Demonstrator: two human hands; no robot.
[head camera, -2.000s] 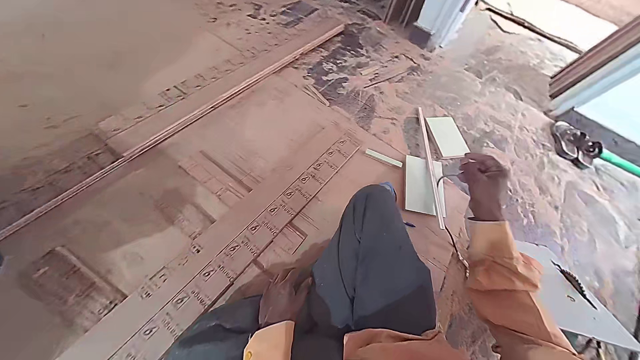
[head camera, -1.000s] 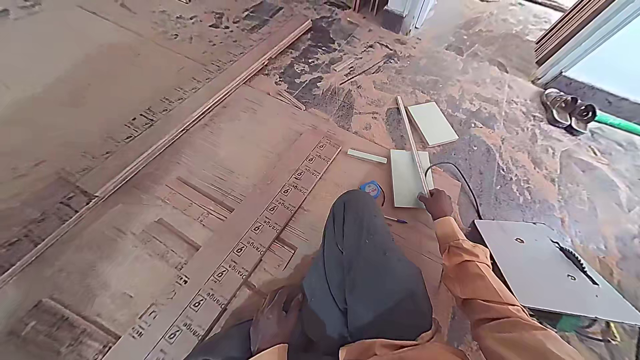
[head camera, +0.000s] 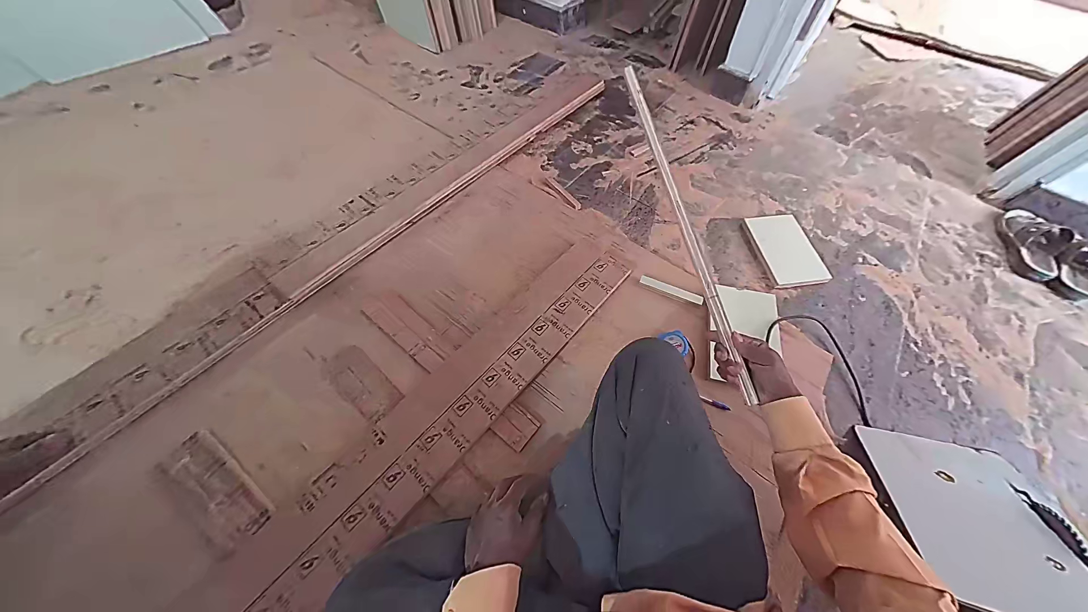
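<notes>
My right hand (head camera: 756, 367) is closed around the lower end of a long thin strip (head camera: 680, 204), which slants up and away over the dusty floor. Beneath it lies a pale rectangular panel piece (head camera: 748, 310), partly hidden by the hand and strip. A narrow pale offcut (head camera: 671, 290) is to the left of that piece. By my knee are a blue tape measure (head camera: 676, 342), partly hidden, and a blue pen (head camera: 715, 404). My left hand (head camera: 507, 523) rests on my leg, its fingers partly in shadow; whether it holds anything is not visible.
A table saw top with a toothed blade (head camera: 1054, 518) stands at the lower right, a black cable (head camera: 837, 353) near it. Another pale panel (head camera: 786, 251) lies farther off. Long printed boards (head camera: 476, 399) cross the floor at left. Shoes (head camera: 1041, 246) sit at the right edge.
My right hand has taken hold of the long strip, which lay across the pale panels before, and its far end has swung up and left. My left hand stays on my leg.
</notes>
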